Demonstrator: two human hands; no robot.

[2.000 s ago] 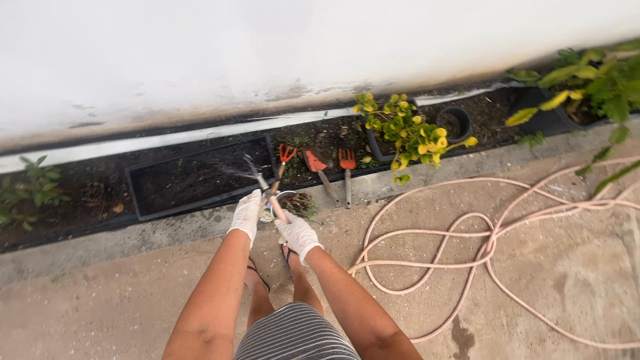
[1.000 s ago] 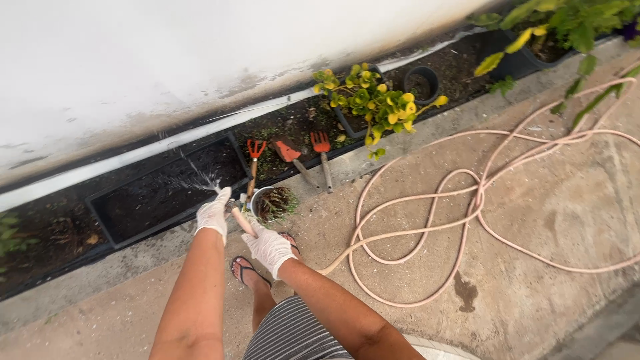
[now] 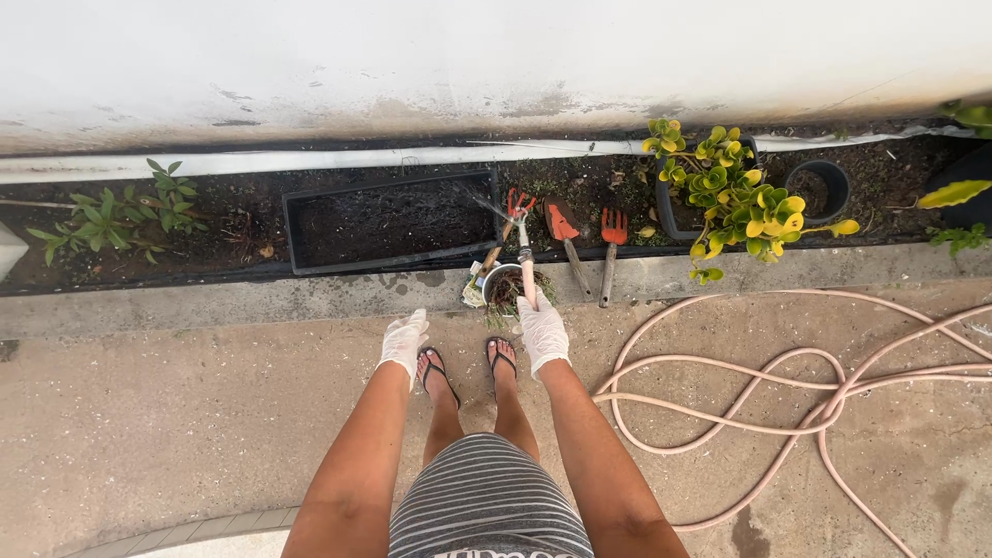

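My right hand (image 3: pixel 543 332), in a white glove, grips the pink garden hose just below its nozzle (image 3: pixel 525 246). A thin spray leaves the nozzle toward the right end of a long black planter box (image 3: pixel 391 267) with dark, wet soil. My left hand (image 3: pixel 404 339), gloved too, is off the hose, fingers loosely together and slightly bent, with nothing seen in it. A white pot (image 3: pixel 493 287) of pulled weeds stands beyond my right hand. Beside it lie an orange hand cultivator (image 3: pixel 521 203), an orange trowel (image 3: pixel 559 221) and an orange hand fork (image 3: pixel 614 226).
A concrete curb (image 3: pixel 194 306) edges the soil bed along the white wall. Loops of pink hose (image 3: pixel 721 359) lie on the paving at right. A potted yellow-green plant (image 3: pixel 725 201), a round black pot (image 3: pixel 838 190) and a leafy plant (image 3: pixel 105 221) stand in the bed.
My left hand has let go of the hose nozzle and moved back to the left of it. My right hand still holds the hose. The view has turned.
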